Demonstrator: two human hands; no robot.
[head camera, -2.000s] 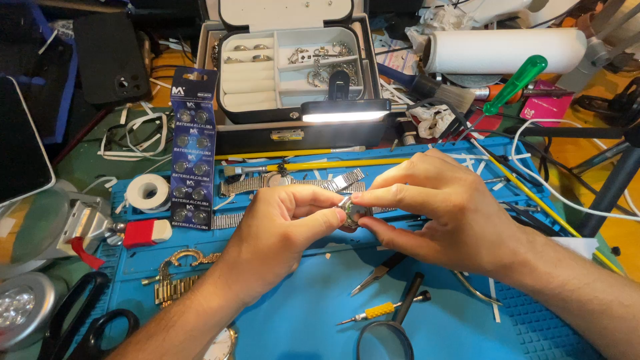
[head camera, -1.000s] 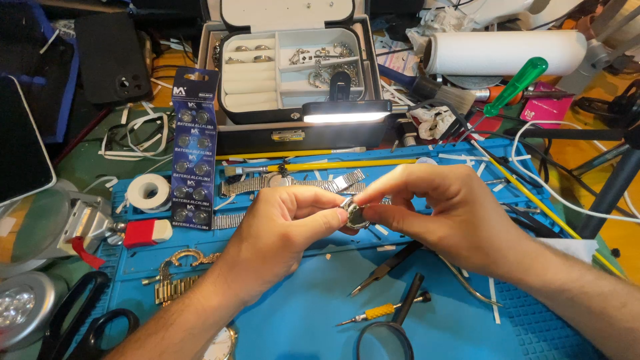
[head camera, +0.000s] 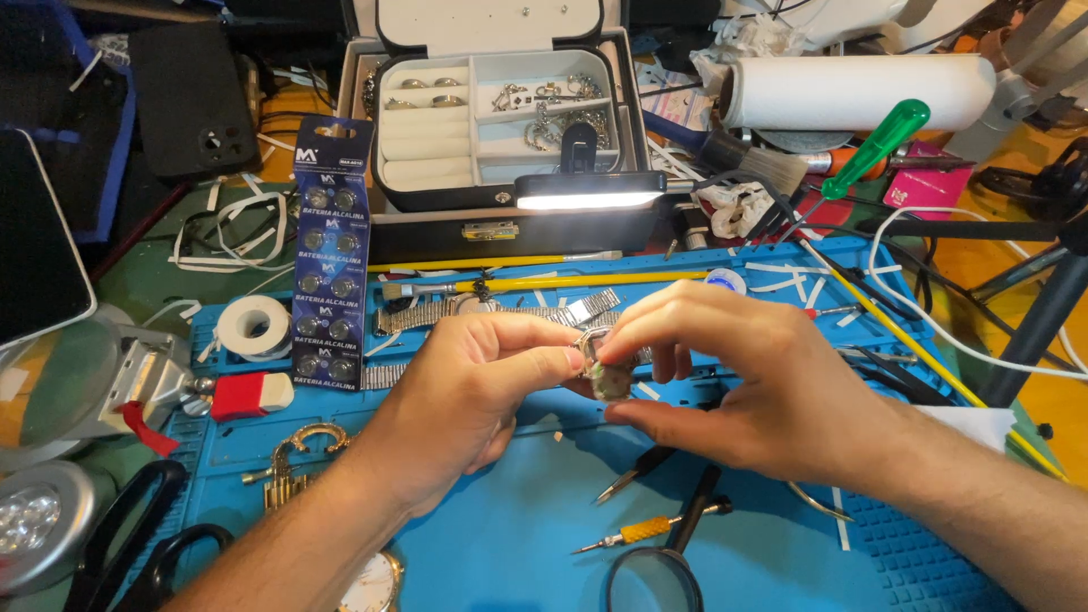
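Observation:
Between finger and thumb, my left hand (head camera: 484, 382) pinches a small metal watch case (head camera: 592, 342) above the blue work mat (head camera: 493, 527). A roundish part (head camera: 612, 382), greenish and brownish, shows tilted at the case's lower right; whether it is joined to the case I cannot tell. Fingertips of my right hand (head camera: 739, 374) touch the case and this part from the right, its thumb just below. Metal watch bands (head camera: 416, 317) lie behind my hands. Nearer me are a yellow-handled precision screwdriver (head camera: 643, 529), tweezers (head camera: 633, 474) and a magnifying glass (head camera: 654, 582).
A blister card of button cells (head camera: 331, 255) stands left of my hands, beside a white tape roll (head camera: 253, 327). Black scissors (head camera: 127, 527) and a gold-coloured watch (head camera: 374, 582) lie near me. Behind are a lit lamp (head camera: 591, 191), a jewelry box (head camera: 425, 223) and a green-handled screwdriver (head camera: 880, 144).
The fingers and thumb of my right hand have spread apart, and the greenish part now shows below the case. My left hand keeps its pinch on the case.

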